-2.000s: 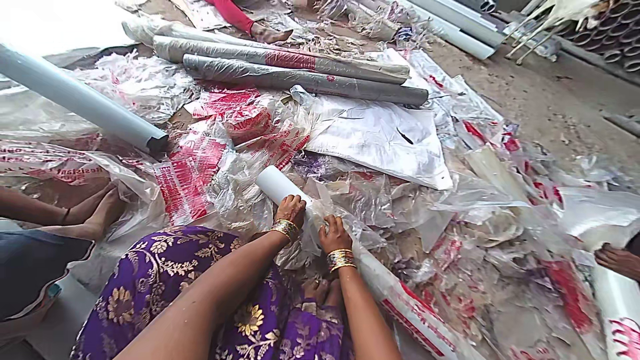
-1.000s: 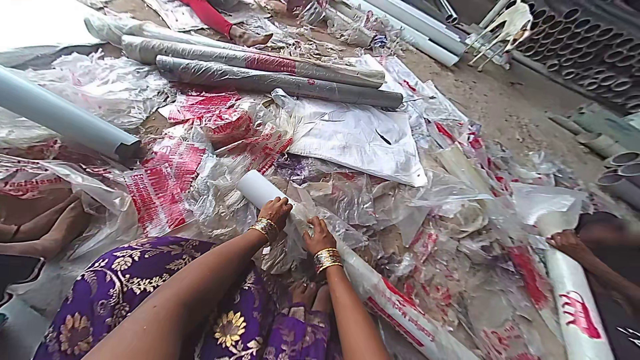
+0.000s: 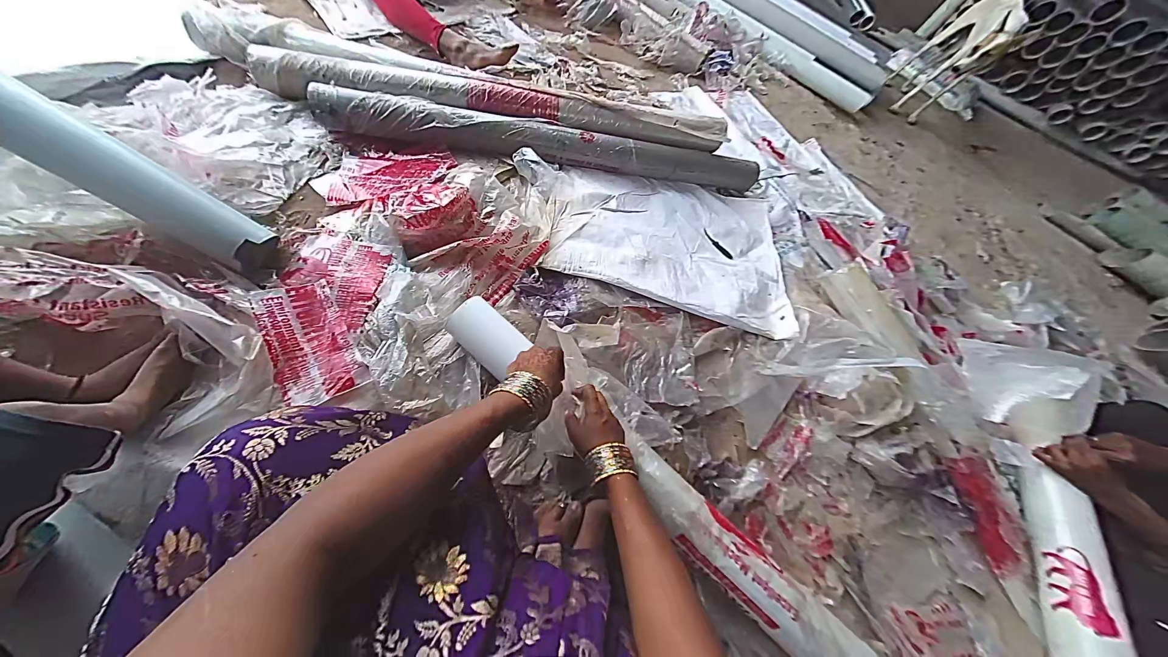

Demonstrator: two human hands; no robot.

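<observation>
A white pipe (image 3: 485,332) lies slantwise before me, its upper end bare. Clear plastic sleeve (image 3: 662,484) with red print covers the lower part. My left hand (image 3: 538,370), bangles at its wrist, rests on the pipe near the bare end, fingers closed on the sleeve's loose edge. Just below and to the right, my right hand (image 3: 593,420) pinches the sleeve at the pipe's side. The left fingertips are partly hidden. Crumpled plastic film (image 3: 639,365) lies beside the pipe.
Three wrapped grey pipes (image 3: 538,141) lie beyond a white sheet (image 3: 675,251). A pale blue pipe (image 3: 128,164) juts in from the left. At right, a co-worker's hands (image 3: 1086,461) touch another wrapped pipe (image 3: 1077,557). A person's bare feet (image 3: 146,383) are at left. Stacked pipes (image 3: 1095,73) stand at back right.
My left hand has shifted slightly along the pipe, away from its bare end and closer to my right hand. At right, a second co-worker's hand now shows by the wrapped pipe.
</observation>
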